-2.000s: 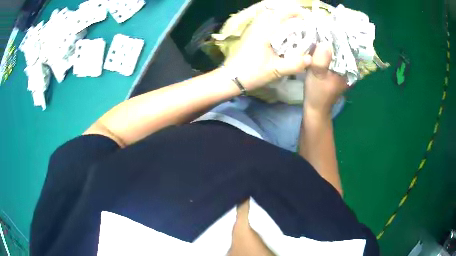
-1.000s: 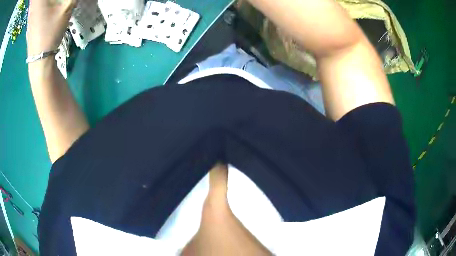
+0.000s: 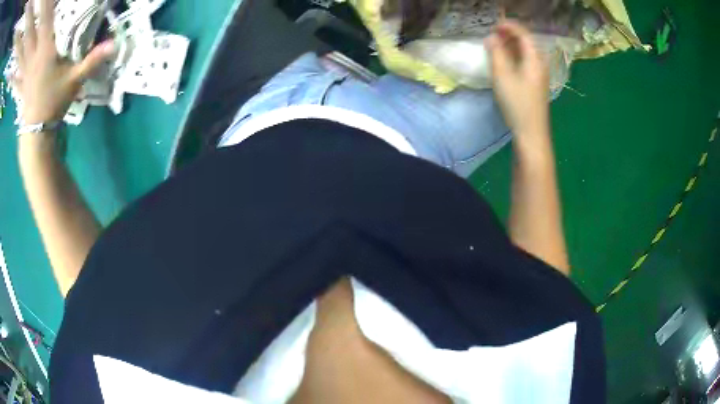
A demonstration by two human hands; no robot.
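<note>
White perforated plates (image 3: 152,66) lie in a loose, overlapping pile on the green bench at upper left. My left hand (image 3: 49,71) is on the near left part of the pile, fingers spread, holding nothing that I can see. A pale yellow woven sack (image 3: 383,43) with a whitish liner (image 3: 458,61) stands open at top centre-right, dark inside. My right hand (image 3: 519,71) is at the sack's near side over the liner, fingers curled; whether they pinch the liner cannot be told.
The bench edge (image 3: 207,79) curves down between the pile and my lap. A green floor (image 3: 624,158) lies to the right, with yellow-black tape (image 3: 657,237). A small black and green object (image 3: 663,38) is on the floor beside the sack. Thin red items (image 3: 33,335) show at lower left.
Both hands held a bunch of plates over the sack two seconds ago. My left hand has since moved to the bench pile. My right hand is back in view, at the sack, without the bunch.
</note>
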